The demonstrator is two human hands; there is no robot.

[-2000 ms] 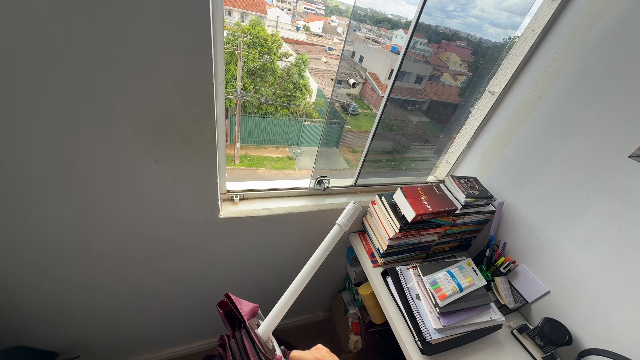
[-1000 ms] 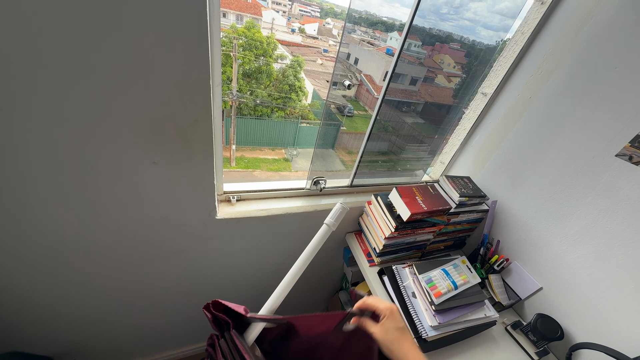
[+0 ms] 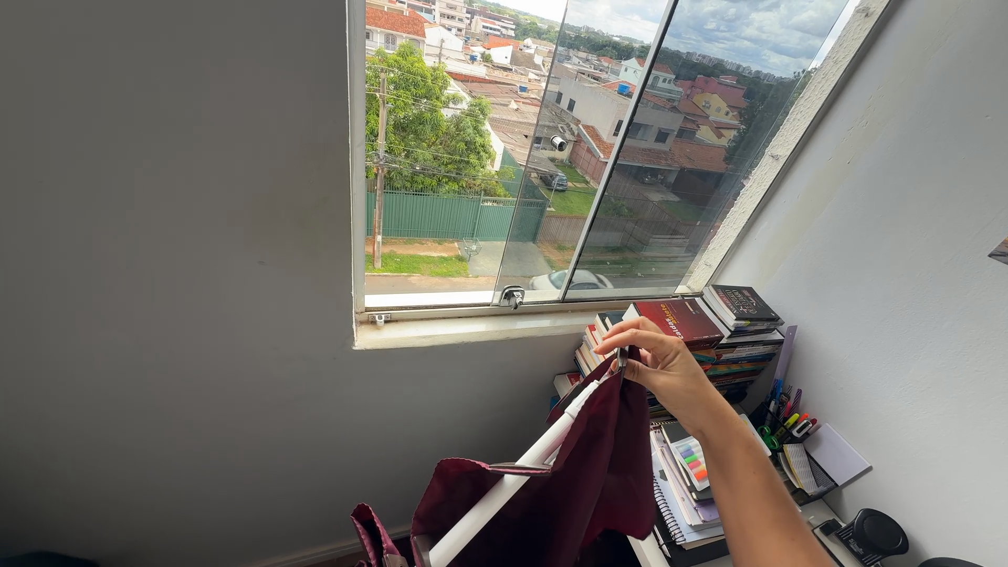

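My right hand [image 3: 657, 358] pinches the top edge of a dark maroon curtain [image 3: 602, 457] at a metal eyelet, close to the far tip of a white curtain rod [image 3: 512, 480]. The rod slants up from the bottom middle toward the books. Near its lower end the fabric hangs in folds, and another eyelet edge lies around the rod. Whether the eyelet under my fingers is over the rod's tip I cannot tell. My left hand is out of the picture.
A sliding glass window [image 3: 598, 157] with a white sill [image 3: 472, 329] is ahead. Stacked books [image 3: 677, 323], spiral notebooks [image 3: 669, 496], a pen holder [image 3: 787, 425] and a black desk item [image 3: 874, 535] crowd the white desk at right.
My right hand has come up from the bottom edge to the rod's far tip, drawing the curtain's edge along with it. The curtain now spreads along most of the visible rod.
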